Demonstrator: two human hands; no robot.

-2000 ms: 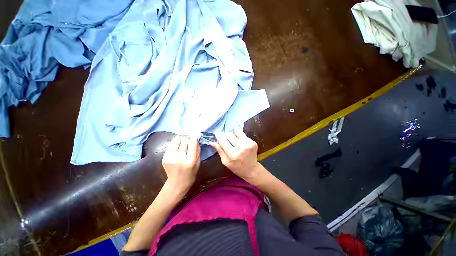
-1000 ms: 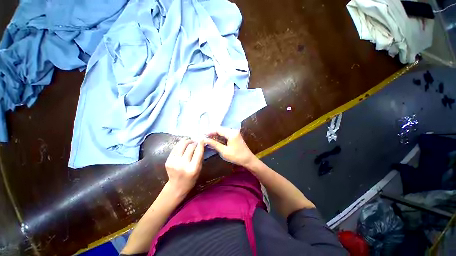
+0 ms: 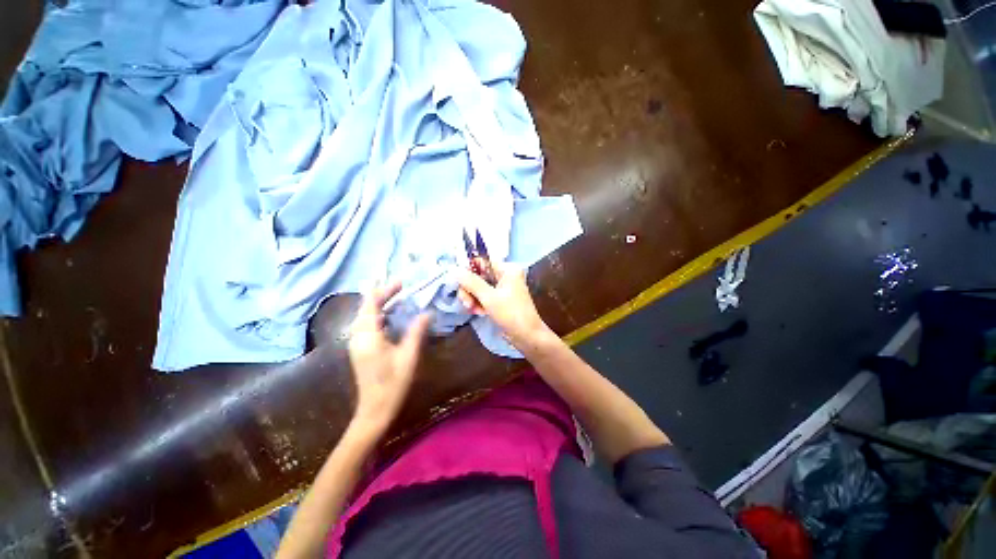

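A light blue shirt (image 3: 328,186) lies crumpled on the brown table, its near part at the table's front edge and washed out by glare. My right hand (image 3: 500,304) holds small thread snips (image 3: 478,260) with a dark red handle, blades pointing away over the shirt. My right fingertips are also at a bunched fold of the shirt; whether they pinch it is unclear. My left hand (image 3: 384,355) is just left of that fold, slightly blurred, with its fingers apart and nothing seen in it.
A heap of blue garments (image 3: 98,87) lies at the far left. A cream cloth bundle (image 3: 857,60) with a dark object (image 3: 912,18) is at the far right. Yellow tape (image 3: 743,250) edges the table (image 3: 655,131). Below right are bagged items (image 3: 832,491) on the floor.
My left hand has let go of the cloth and moved slightly left, fingers spread. The snips now show in my right hand, pointing away. The fold between my hands has loosened.
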